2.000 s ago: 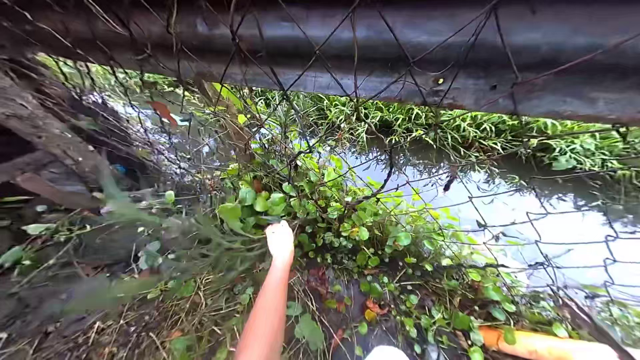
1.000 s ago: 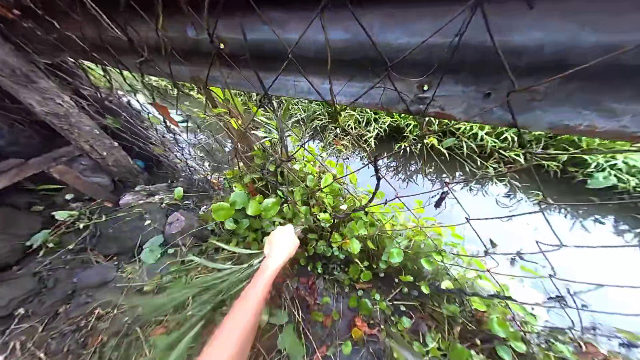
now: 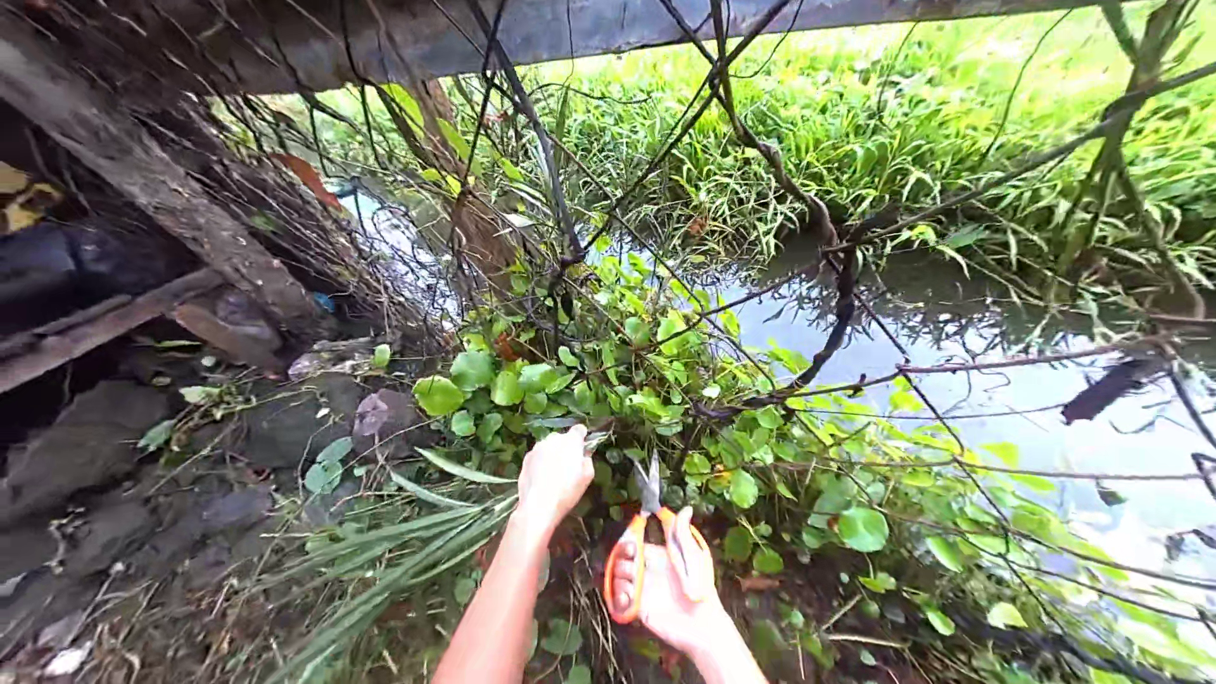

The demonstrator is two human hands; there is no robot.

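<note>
My left hand (image 3: 554,475) is closed around the base of a bunch of long green leaf blades (image 3: 399,560), which fan out down and to the left. Just right of it, my right hand (image 3: 673,579) holds scissors (image 3: 651,503) by their orange handles, with the blades parted and pointing up at the leafy plants. Round-leaved green plants (image 3: 608,370) grow just beyond both hands. The fingertips of my left hand touch some foliage, whose stems are partly hidden.
Wire fence strands and dark vines (image 3: 841,294) cross in front of the water (image 3: 912,399). A metal beam (image 3: 608,38) runs along the top. At the left are a leaning trunk (image 3: 142,180), boards (image 3: 95,328) and stones (image 3: 95,432). Grass (image 3: 855,142) covers the far bank.
My right hand has come into view holding the orange-handled scissors. My left hand remains near the base of the round-leaved plants. The view has shifted, showing more grass on the far bank.
</note>
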